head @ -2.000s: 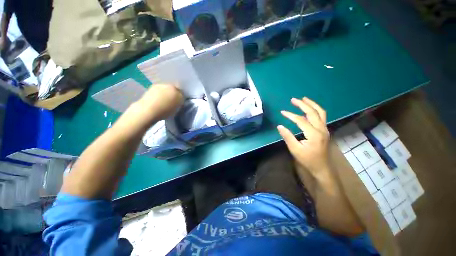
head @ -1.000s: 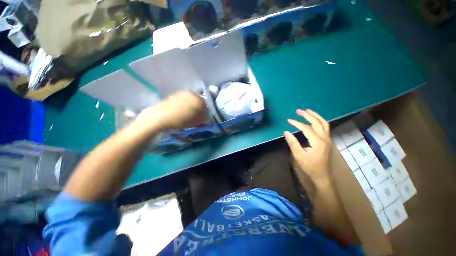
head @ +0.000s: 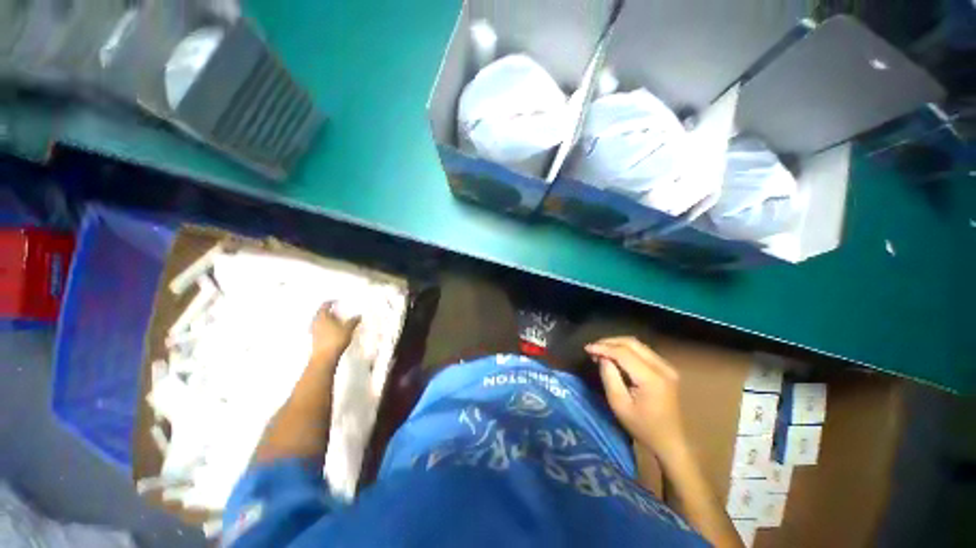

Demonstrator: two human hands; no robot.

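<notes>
My left hand (head: 333, 331) is over the open brown insert carton (head: 153, 321), its fingertips at the white inserts (head: 257, 348); whether it grips one cannot be told. My right hand (head: 640, 387) is empty, fingers loosely curled, below the bench edge. Three open retail boxes (head: 498, 191) stand side by side on the bench with flaps up. Each holds a white bagged product (head: 514, 110). Small white pieces show beside the left and middle bags.
The green bench (head: 375, 182) carries a row of open boxes (head: 246, 102) at left. A blue crate (head: 102, 321) and red bin (head: 37, 273) are left of the insert carton. A master carton (head: 856, 450) at right holds white-topped boxes (head: 758, 412).
The view has swung left and down. My left hand has left the open boxes and moved to the insert carton. My right hand's fingers are more curled.
</notes>
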